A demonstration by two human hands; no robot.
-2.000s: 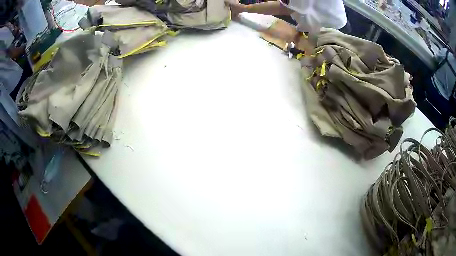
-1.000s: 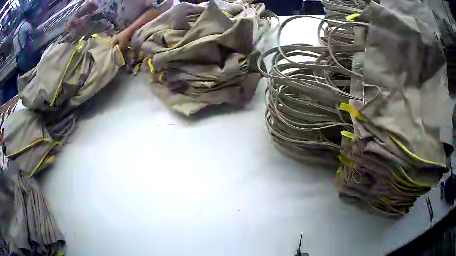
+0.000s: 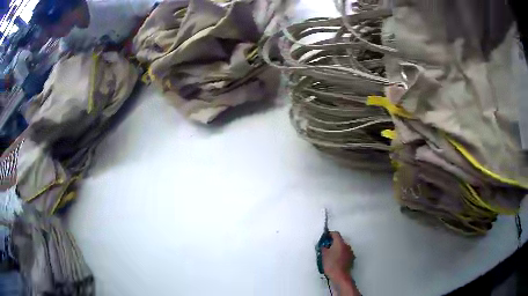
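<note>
My right hand (image 3: 338,257) is low in the picture, right of the middle, over the white table (image 3: 202,214). It is shut on scissors (image 3: 322,245) with teal-green handles, and their thin blades point away from me. The blades touch no cloth. My left hand is not in view. To the right lies a thick stack of khaki bags (image 3: 446,185) with yellow edges. Its many looped handles (image 3: 341,115) fan out to the left, and yellow tape ends (image 3: 388,105) stick out beside them.
A crumpled heap of khaki bags (image 3: 214,69) lies at the far side. More bags (image 3: 81,87) lie at the far left, and a pleated-looking bundle (image 3: 52,254) at the near left. Part of a person (image 3: 61,14) shows at the upper left. A thin black cord runs below the scissors.
My view has swung right from the left bundles to the handled stack. My right hand has come into view holding the scissors. The other person's arm has left the far bags.
</note>
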